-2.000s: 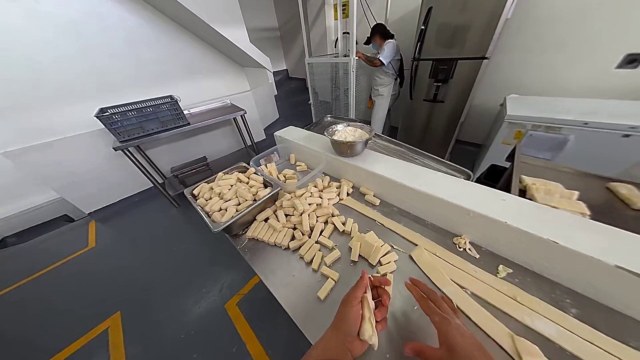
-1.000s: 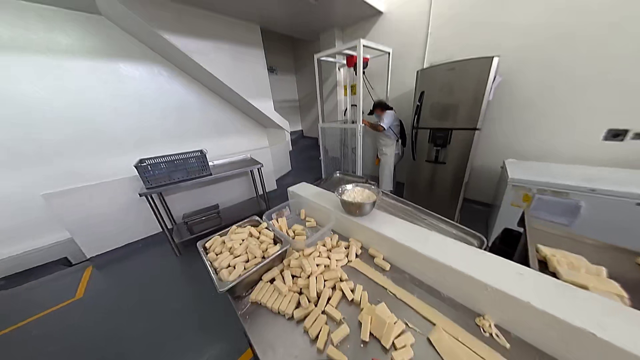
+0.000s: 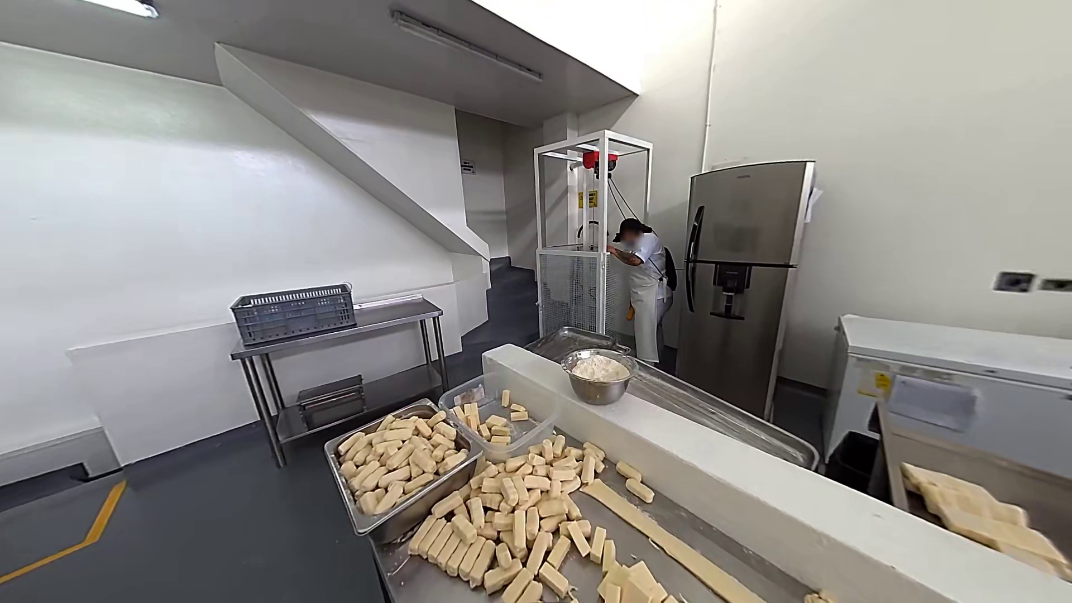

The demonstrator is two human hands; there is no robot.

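Neither of my hands is in the view now. Many pale, finger-sized sticks [image 3: 536, 494], which look like cheese or dough, lie heaped on the steel table [image 3: 712, 523]. At the table's left corner a steel pan [image 3: 360, 523] is filled with plump, pale rolled pieces [image 3: 398, 456]. Beside it, a clear plastic tub [image 3: 540, 419] holds several sticks. A long flat strip of dough [image 3: 670, 544] runs along the table toward the lower right. On the white ledge stands a steel bowl [image 3: 600, 389] with white powder, perhaps flour, in it.
A person [image 3: 645, 276] in a white apron leans toward a white metal frame [image 3: 603, 251] beside a steel refrigerator [image 3: 745, 285]. At left, a grey plastic crate [image 3: 293, 314] rests on a steel side table [image 3: 377, 318]. A chest freezer [image 3: 988, 360] and flat dough pieces [image 3: 980, 507] are at right.
The view has swung upward, so both my hands have left it. Two seconds ago my left hand held a piece of dough and my right hand was apart from it, fingers spread.
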